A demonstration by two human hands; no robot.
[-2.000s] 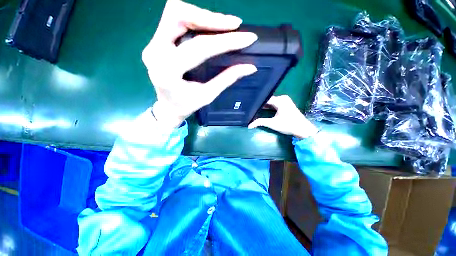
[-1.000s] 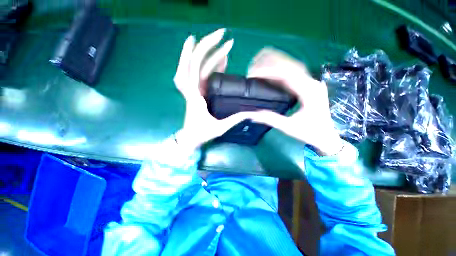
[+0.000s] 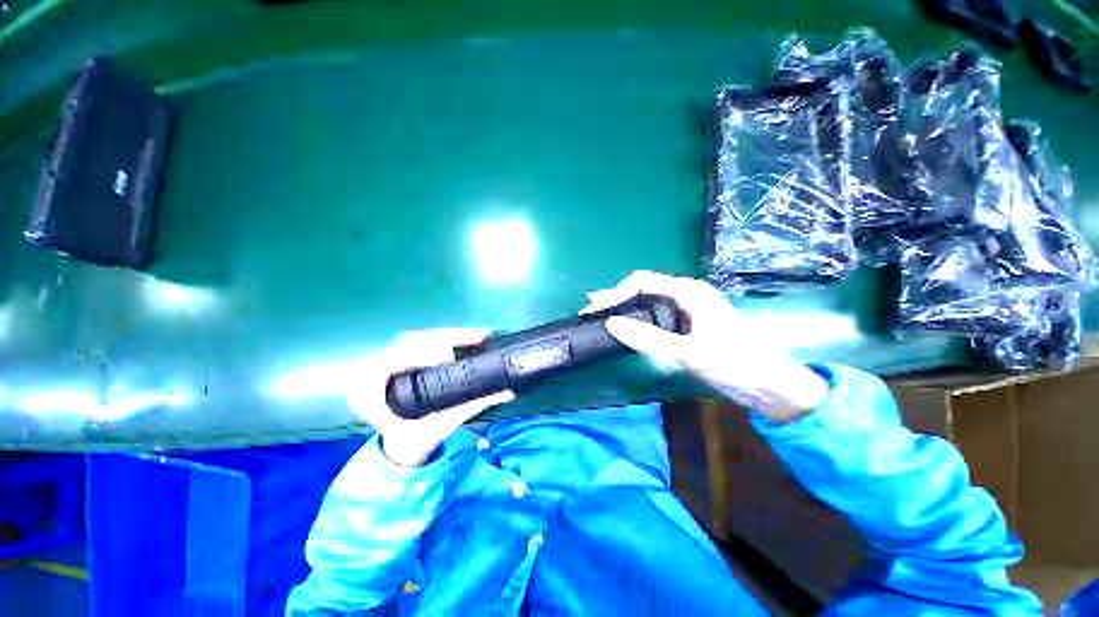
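Note:
A black handheld device (image 3: 536,359) is seen edge-on near the front edge of the bench, its long black side facing up, tilted slightly up to the right. My left hand (image 3: 422,383) grips its left end. My right hand (image 3: 687,328) grips its right end, fingers on the far side and thumb on the near side. The device's faces are hidden, and I cannot tell whether its lower edge touches the bench. A heap of bagged bumpers (image 3: 783,187) in clear shiny film lies on the bench at the right.
The green bench (image 3: 398,157) is glossy. Another dark device (image 3: 106,169) lies at the far left. Black items (image 3: 1052,54) are at the top right. A blue crate (image 3: 169,530) is below the bench at left, and an open brown carton (image 3: 982,440) is below at right.
The held device has come nearer to my body and turned edge-up, with a hand now at each end. Earlier its broad back was showing. The camera view has shifted.

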